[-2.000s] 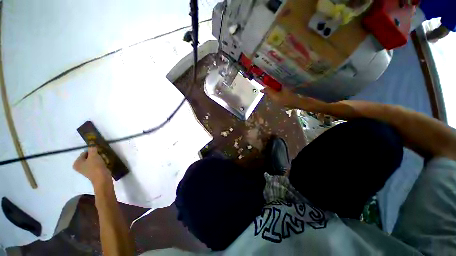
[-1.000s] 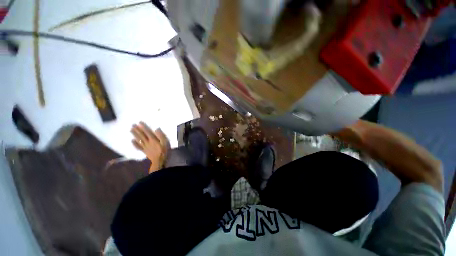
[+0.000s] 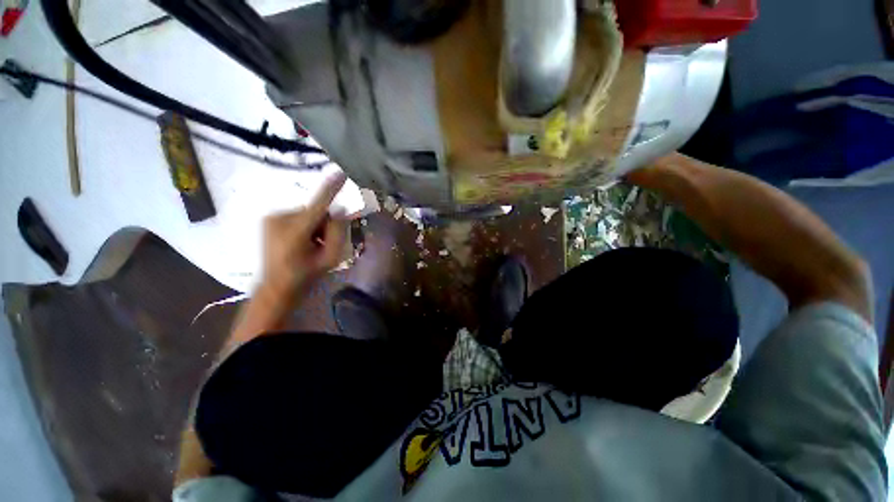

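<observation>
The cutting machine's big grey and tan body point(image 3: 392, 108) fills the upper middle, its curved metal carrying handle point(image 3: 539, 59) on top. It hides its blade and guide handle. My left hand point(image 3: 299, 240) is at the near edge of the white-topped fabric lay point(image 3: 240, 191), just below the machine's left side, fingers partly bent; whether it pinches anything is unclear. My right arm reaches to the machine's right underside; the wrist point(image 3: 655, 175) shows, but the hand is mostly hidden behind the body.
A dark cutting weight point(image 3: 186, 167), a small black block point(image 3: 42, 236) and a thin wooden strip point(image 3: 72, 127) lie on the lay. Black cable point(image 3: 157, 98) crosses it. Scraps litter the brown surface point(image 3: 451, 265). An offcut bin point(image 3: 622, 221) is right of my feet. Red box point(image 3: 686, 18) tops the machine.
My left hand has left the cutting weight and moved right to the lay's cut edge near the machine. The machine body now covers the base plate, which showed two seconds ago.
</observation>
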